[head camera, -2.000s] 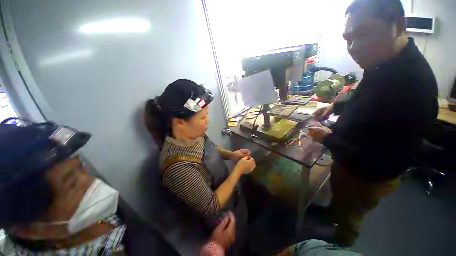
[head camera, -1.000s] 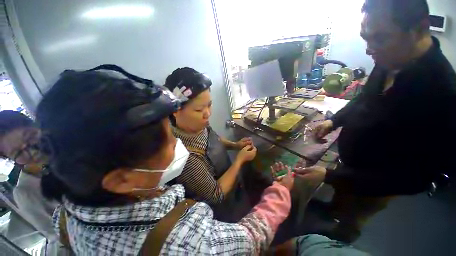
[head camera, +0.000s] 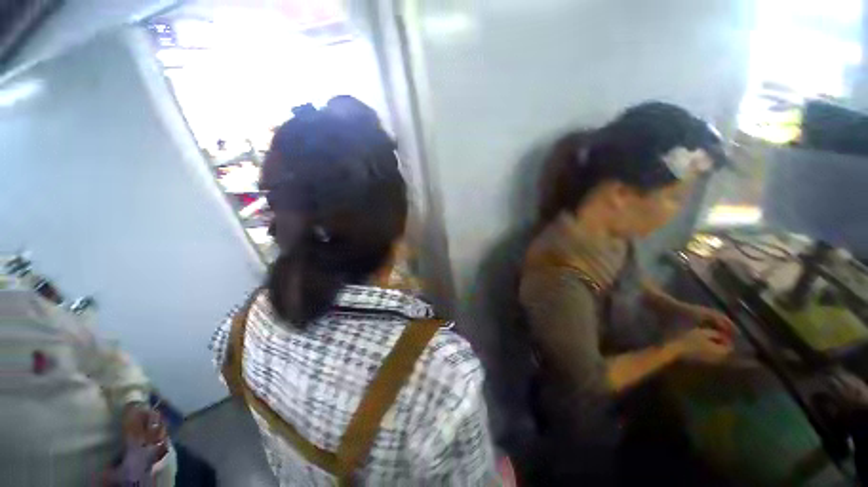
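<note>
Neither of my hands is in view. Nearest in front of me, a person in a checked shirt with brown straps (head camera: 366, 390) stands with their back to me. To the right, a person in a dark cap and brownish top (head camera: 576, 314) sits by the bench (head camera: 761, 357), hands together on a tiny red thing (head camera: 725, 328). A yellow plate (head camera: 826, 321) lies on the bench near the right edge. The picture is blurred, so small parts on the bench cannot be told.
At the far left, a person in a pale top (head camera: 57, 380) holds a flat, pale purplish thing (head camera: 141, 464). A white sheet (head camera: 814, 195) hangs above the bench. Grey wall panels (head camera: 476, 124) and a bright opening stand behind. A blurred hand shows at the right edge.
The view has swung left. The checked-shirt person has turned away, and their outstretched hand with the green item is out of sight. The dark-clothed standing person has almost wholly left the picture.
</note>
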